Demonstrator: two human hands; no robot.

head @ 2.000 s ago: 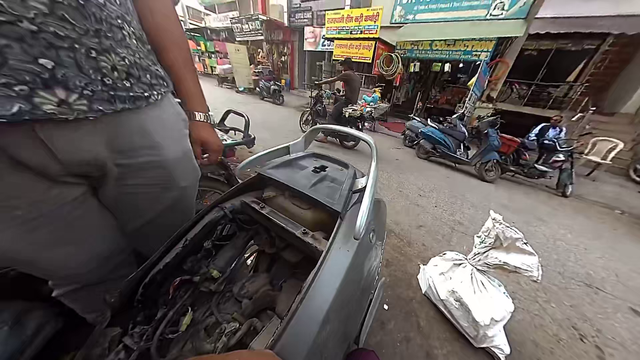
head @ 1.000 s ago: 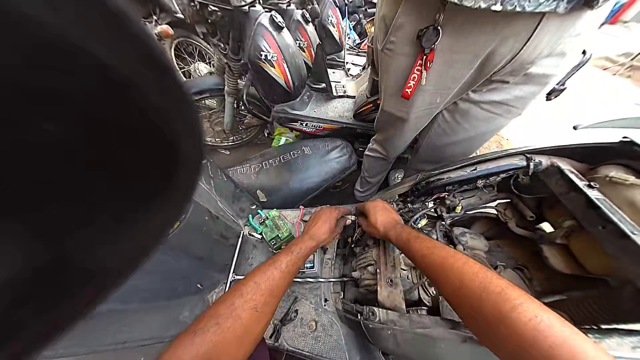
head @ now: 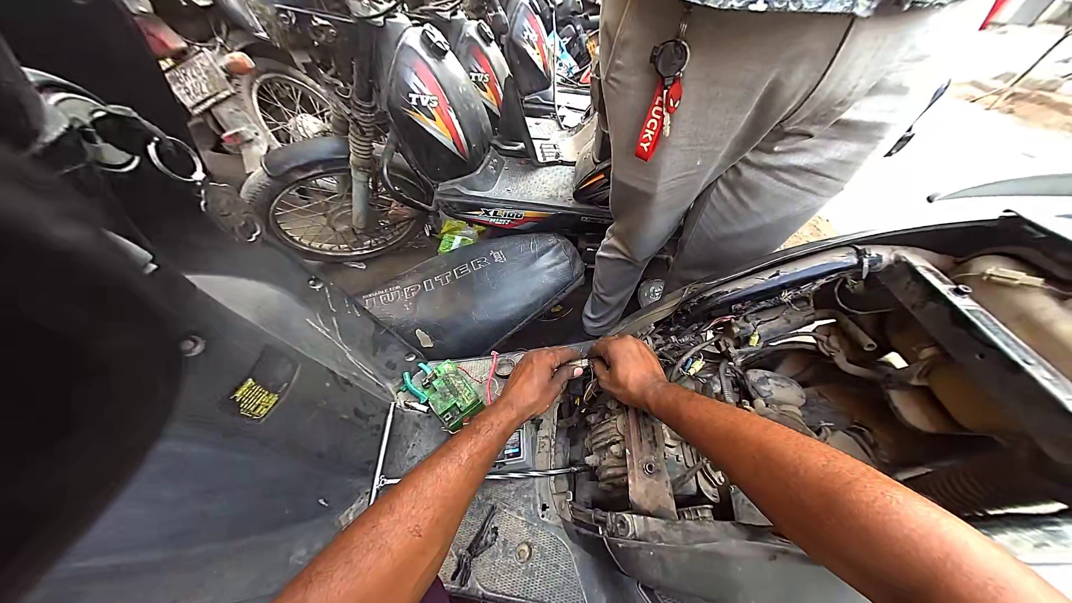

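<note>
My left hand (head: 538,381) and my right hand (head: 626,368) meet at the front edge of the scooter's open engine bay. The fingers of both close on a small pale piece (head: 579,363), perhaps a wiring connector, mostly hidden by them. Below my right hand lies the engine (head: 610,448) with a rusty metal bracket (head: 649,465) across it. Loose wires with a small connector (head: 693,366) run to the right of that hand. On the footboard (head: 519,553), left of my left hand, sits a green electrical part (head: 452,395) with teal leads, beside a red wire (head: 492,377).
A person in grey trousers (head: 712,142) stands just beyond the bay. A removed black scooter seat (head: 481,293) lies past the footboard. A T-shaped metal rod (head: 519,474) rests across the footboard. Parked mopeds (head: 440,100) stand behind, and the front leg shield (head: 285,394) rises at left.
Two seconds ago the view was toward the street; it has since swung down to the engine bay. Over the last second both hands have stayed together at the bay's front edge.
</note>
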